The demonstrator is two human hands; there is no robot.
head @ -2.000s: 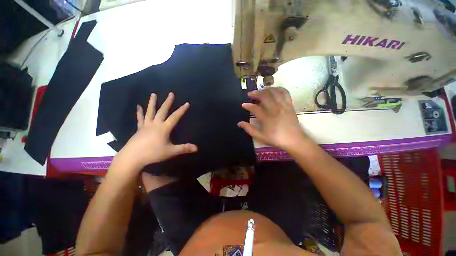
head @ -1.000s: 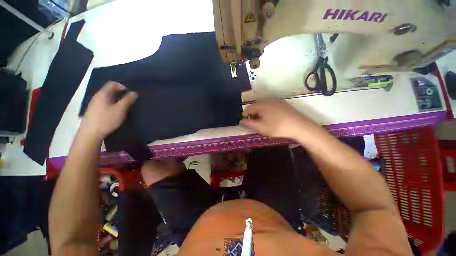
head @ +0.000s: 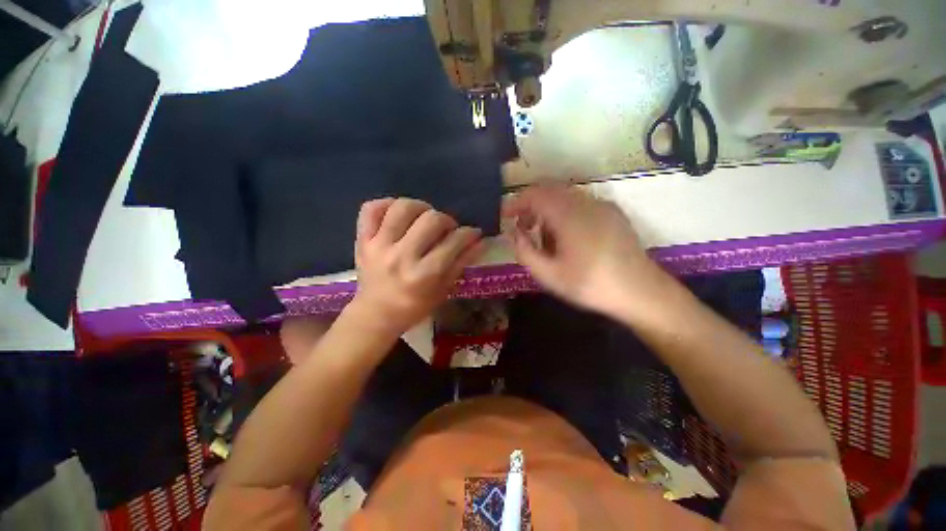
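A dark garment panel (head: 342,124) lies on the white table, partly folded over itself, its right edge by the presser foot (head: 478,110). A small dark piece (head: 504,127) shows at the foot's right. My left hand (head: 410,254) is closed on the garment panel's lower edge, near its right corner. My right hand (head: 576,244) is just right of that corner, fingers curled and blurred; whether it holds anything cannot be told. The sewing machine head (head: 664,12) stands above.
Black-handled scissors (head: 683,124) lie right of the needle, with small tools (head: 799,147) beyond. A long dark cut panel (head: 88,166) lies at the table's left. Red baskets (head: 853,394) hang below on both sides. A control panel (head: 907,182) is at the right end.
The panel's lower part was folded up from its flat lie. My left hand moved right to the panel's lower right corner. My right hand shifted down from the foot. The view shifted too.
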